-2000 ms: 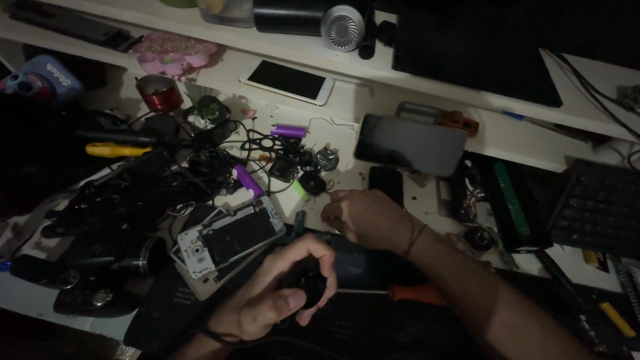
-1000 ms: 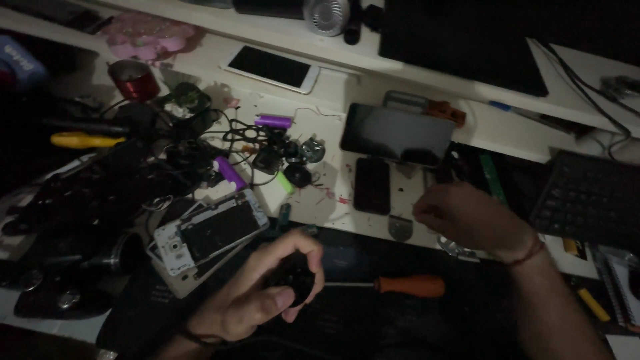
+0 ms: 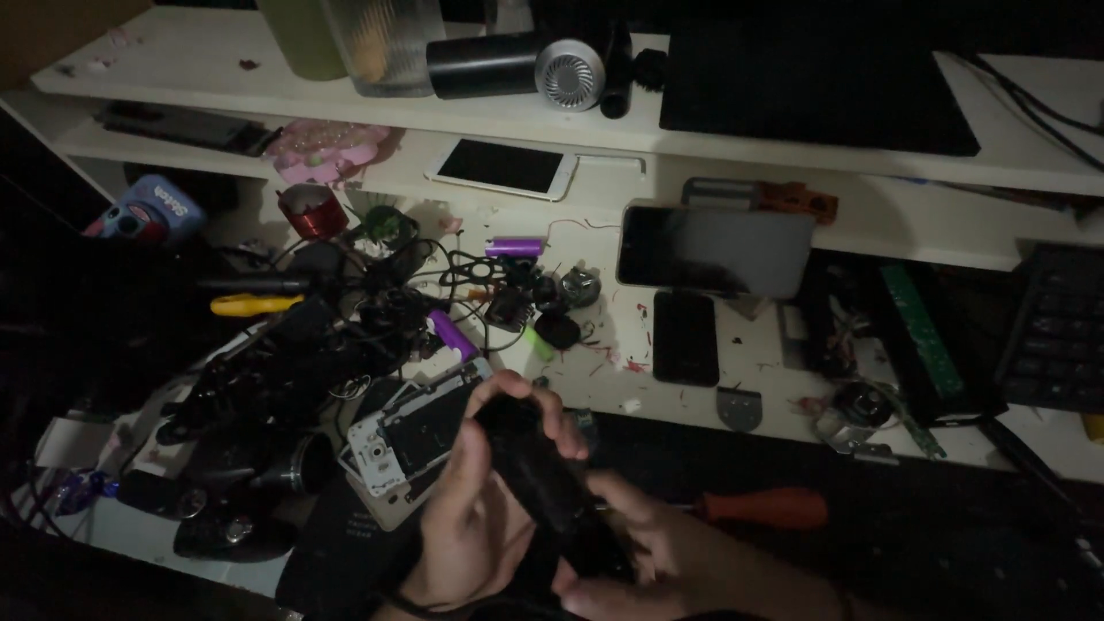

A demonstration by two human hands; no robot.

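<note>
A dark, elongated object (image 3: 552, 496) lies in both of my hands at the lower middle; the dim light hides what it is. Around its upper end curl the fingers of my left hand (image 3: 483, 492). My right hand (image 3: 647, 543) grips its lower end, thumb and fingers on either side. Just right of my right hand, a screwdriver with an orange-red handle (image 3: 763, 509) rests on the black mat, its shaft partly hidden. An opened phone housing (image 3: 414, 431) is beside my left hand. Farther back lie a dark phone (image 3: 686, 336) and a small grey metal plate (image 3: 739, 408).
Tangled black cables and small parts (image 3: 379, 293) cover the left, with purple battery cells (image 3: 515, 247) and a yellow-handled tool (image 3: 257, 304). A black camera (image 3: 233, 500) sits lower left. At right are a green circuit board (image 3: 921, 328) and a keyboard (image 3: 1056, 328). A larger phone (image 3: 716, 250) leans near the shelf.
My right hand, over the white desk near the small metal plate a second ago, has come back to my left hand. Both now hold the dark object.
</note>
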